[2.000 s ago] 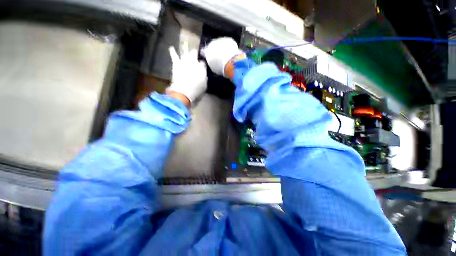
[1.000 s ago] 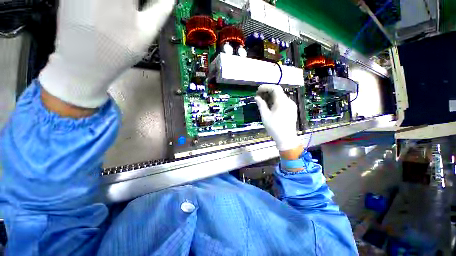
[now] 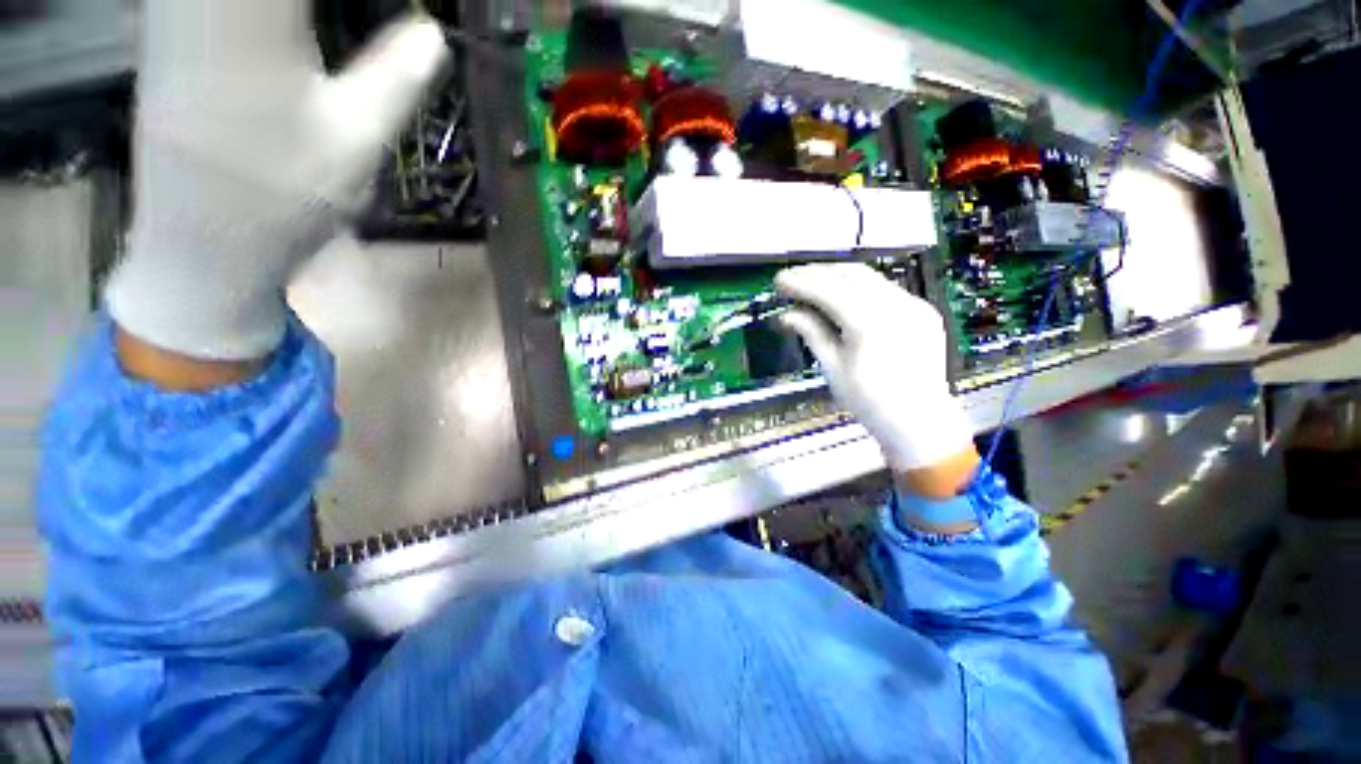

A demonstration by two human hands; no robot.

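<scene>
A green circuit board (image 3: 717,336) sits in a dark carrier (image 3: 518,299), with a white-silver heatsink (image 3: 791,220) and copper-ringed chokes (image 3: 600,117). My right hand (image 3: 884,358), white-gloved, is over the board's near side just below the heatsink. Its fingertips are closed on thin grey metal pins (image 3: 734,321) that point left over the small components. My left hand (image 3: 239,164), white-gloved, is raised large at the upper left. Its thumb is spread; its other fingertips are cut off by the top edge, and nothing shows in it.
A black parts tray (image 3: 433,149) with loose thin pins lies left of the carrier, partly behind my left hand. A second board (image 3: 1022,276) sits at the right. The conveyor rail (image 3: 657,493) runs along the near side. A blue cord (image 3: 1021,396) rises from my right wrist.
My arms have come apart from the tray area. My right hand has moved right, over the board with pins. Over the last second, it shifted slightly further right in the picture.
</scene>
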